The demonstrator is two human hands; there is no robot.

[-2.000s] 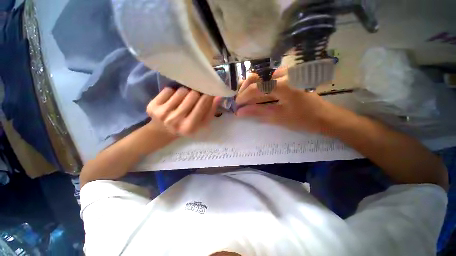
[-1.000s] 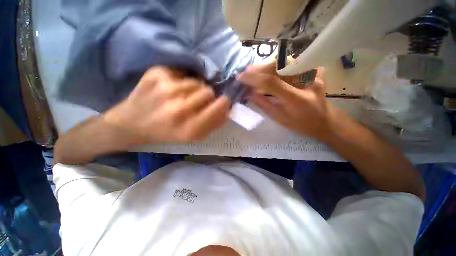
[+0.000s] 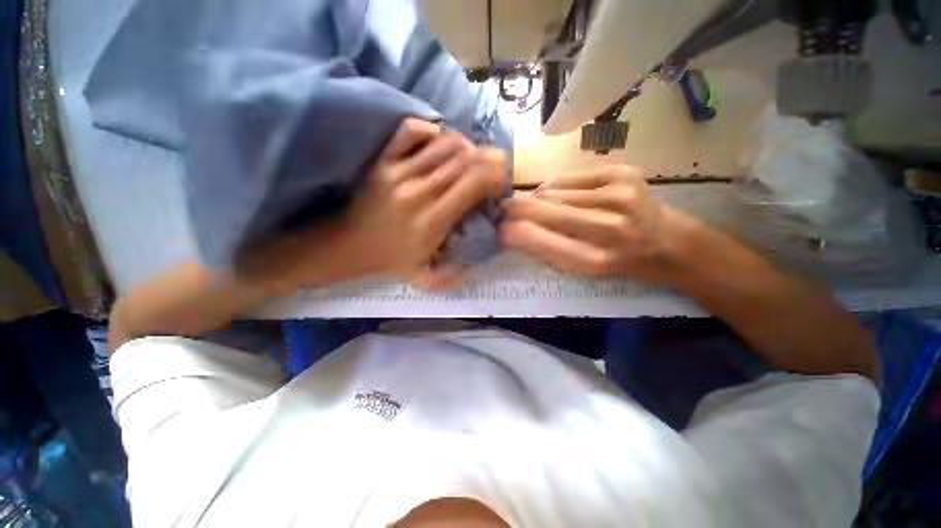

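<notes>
The blue-grey garment piece lies draped over the table at the left and runs into my hands. My left hand is closed on the cloth, with a bunched bit showing below its fingers. My right hand pinches the right side of this bunched cloth between thumb and fingertips. Both hands are in front of the cream-white machine head, away from the lit needle area. The fingertips are slightly blurred and the detail of the cloth between them cannot be told.
A crinkled clear plastic bag with white contents lies at the right. Blue and green-yellow snips lie behind. A ruler scale runs along the table's front edge. Dark cloth is at the far left.
The garment has been drawn away from the needle area towards me and is bunched between my hands. A white piece seen below my fingers a second ago no longer shows. The camera view has shifted.
</notes>
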